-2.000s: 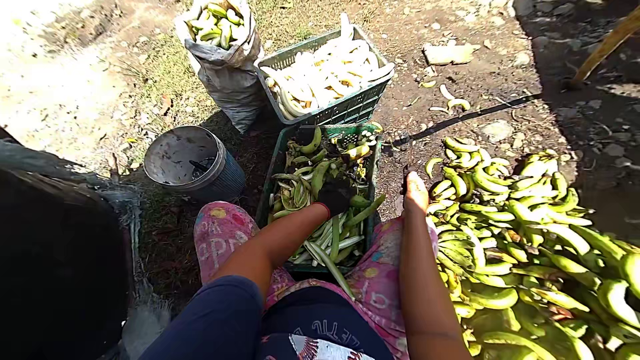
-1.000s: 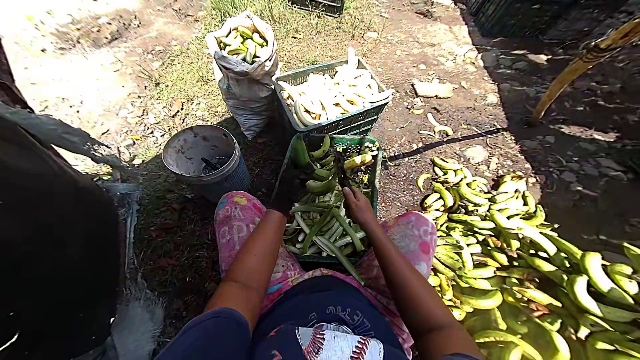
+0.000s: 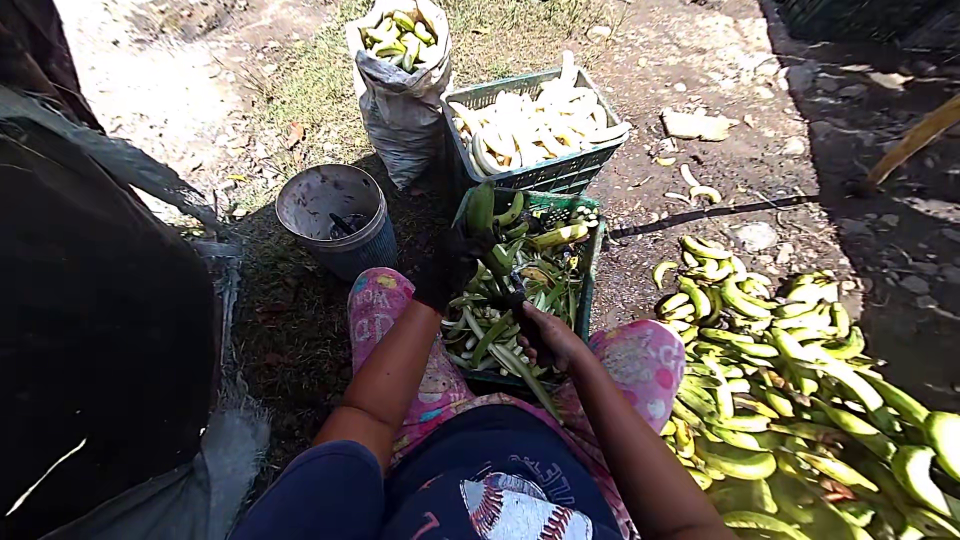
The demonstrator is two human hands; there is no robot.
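Note:
My left hand (image 3: 448, 271), in a black glove, grips a bunch of green plantains (image 3: 480, 214) over the near green plastic crate (image 3: 592, 279). My right hand (image 3: 550, 339) is bare and closed round a dark-handled tool (image 3: 516, 294). A small shiny part of the tool touches or lies close to the bunch; shadow hides its exact shape. Below both hands the crate holds green peels (image 3: 499, 349) and, toward its far side, a yellowish plantain (image 3: 559, 236). Behind it stands another green crate (image 3: 559, 178), filled with peeled plantains (image 3: 525, 124).
A bucket (image 3: 341, 217) with dark contents stands left of the near crate, and a sack (image 3: 401, 112) of green plantains behind it. Unpeeled plantains (image 3: 739, 450) are heaped at the right. Dark sheeting (image 3: 105, 322) rises at the left. A pole (image 3: 911, 142) leans at the far right.
Two seconds ago my left hand was lower among the peels and my right hand was outside the crate, on its right. Both are now over it, my left with the bunch lifted.

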